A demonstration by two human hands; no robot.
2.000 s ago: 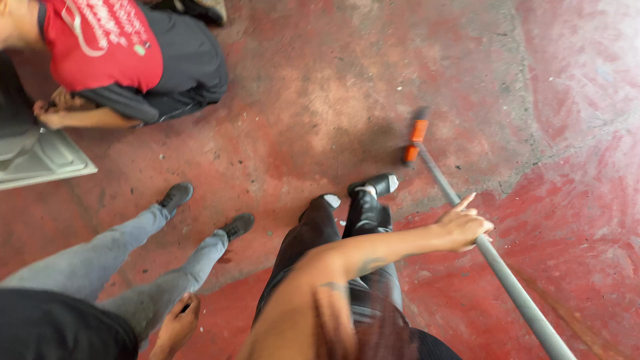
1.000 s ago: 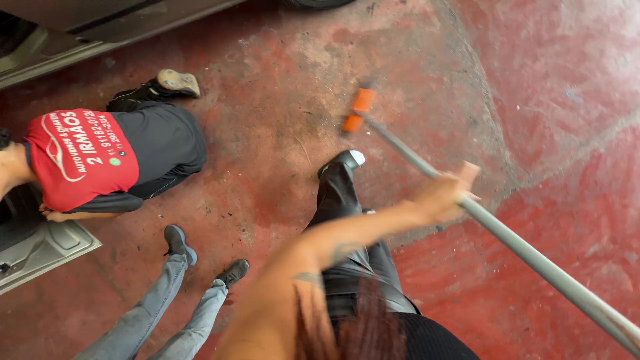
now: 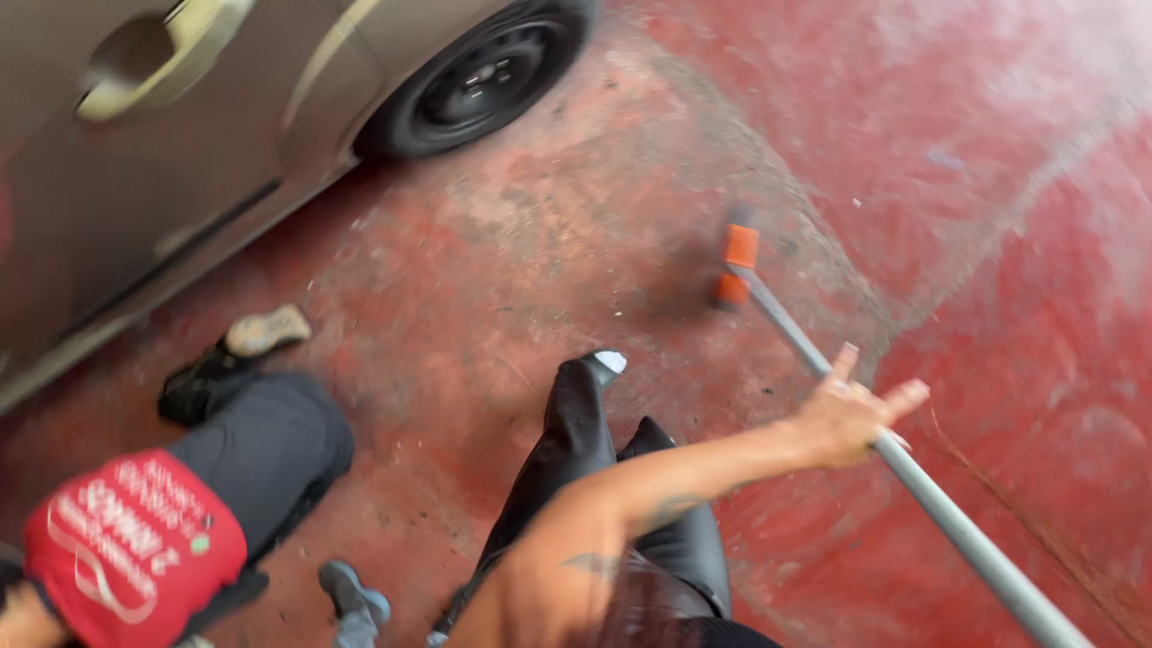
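Note:
My left hand (image 3: pixel 850 418) reaches across my body to the right and grips the grey pole (image 3: pixel 954 526) of a long-handled tool, probably a broom, with some fingers sticking out. Beyond the hand, the pole runs up and left to an orange head (image 3: pixel 741 247) with dark, blurred ends, down at the red floor. The pole's near end leaves the view at the bottom right. My right hand is out of view. My shoe (image 3: pixel 607 363) is on the floor, left of and nearer than the tool's head.
A brownish car (image 3: pixel 315 171) with a black wheel (image 3: pixel 486 81) fills the upper left. A person in a red and grey shirt (image 3: pixel 135 549) is low down beside it. Another person's shoe (image 3: pixel 346 589) shows at the bottom. Worn red floor (image 3: pixel 1008 270) has cracks.
The view has shifted, bringing in more of the car and its wheel. My left hand stays on the pole. The person in jeans has mostly left the view.

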